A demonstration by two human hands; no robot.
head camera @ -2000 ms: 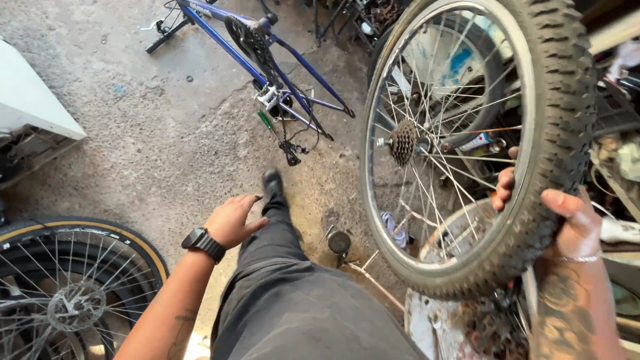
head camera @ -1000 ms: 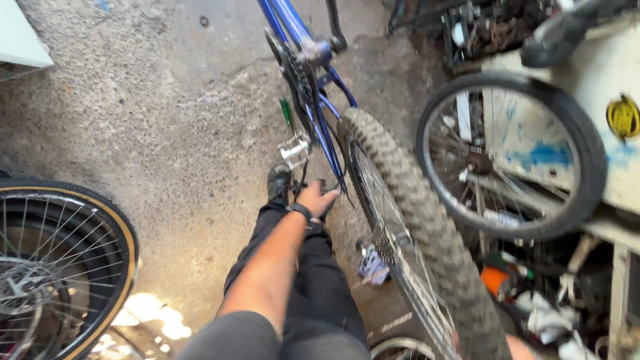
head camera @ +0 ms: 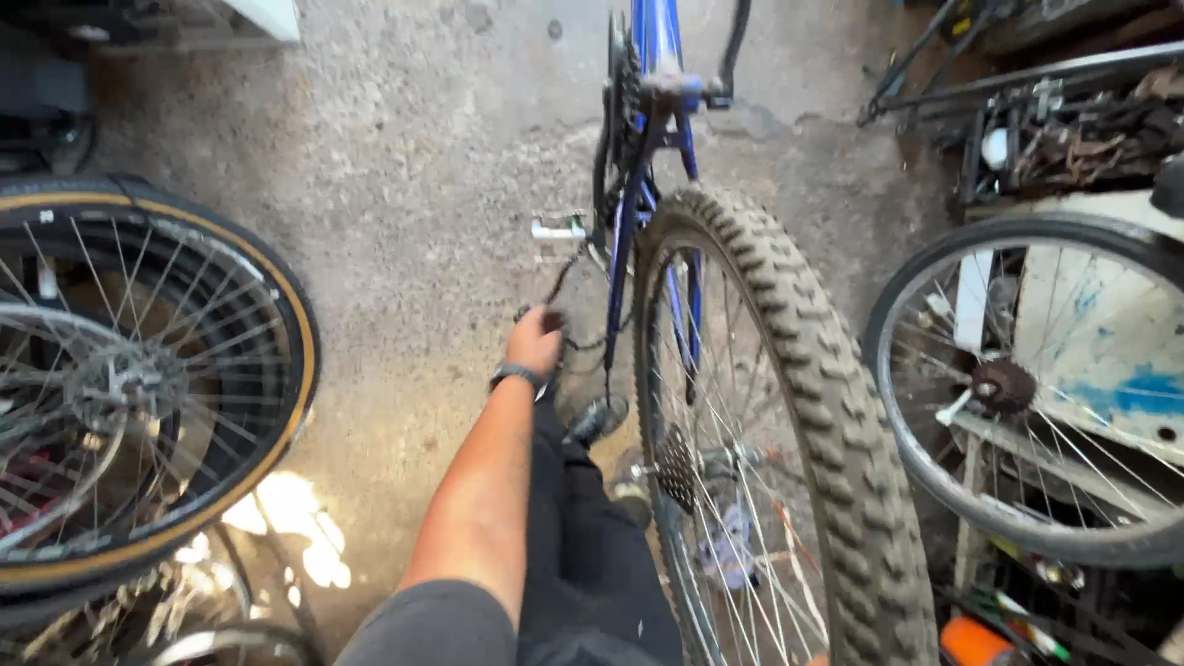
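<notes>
My left hand (head camera: 536, 340), with a dark watch at the wrist, is closed around a dark part on the chain side, probably the rear derailleur; blur hides its exact shape. Above it a blue bicycle frame (head camera: 659, 37) shows its chainrings (head camera: 622, 92), crank and a silver pedal (head camera: 558, 229). The knobby-tired rear wheel (head camera: 814, 370) stands upright, its top between or beside the rear stays, with the cassette (head camera: 675, 467) facing left. Of my right hand only a sliver of finger (head camera: 816, 660) shows at the bottom edge, by the tire; its grip is hidden.
Several wheels with tan-striped tires (head camera: 301, 342) lie at the left. Another wheel with a thin black tire (head camera: 888, 277) leans at the right against a paint-marked white panel (head camera: 1110, 305). Metal parts (head camera: 1073, 139) crowd the upper right, and an orange object (head camera: 976, 640) is at the lower right.
The knobby wheel, held up at the right two seconds ago, is now at the rear of the blue frame. My left hand has gone from empty to closed on the dark part.
</notes>
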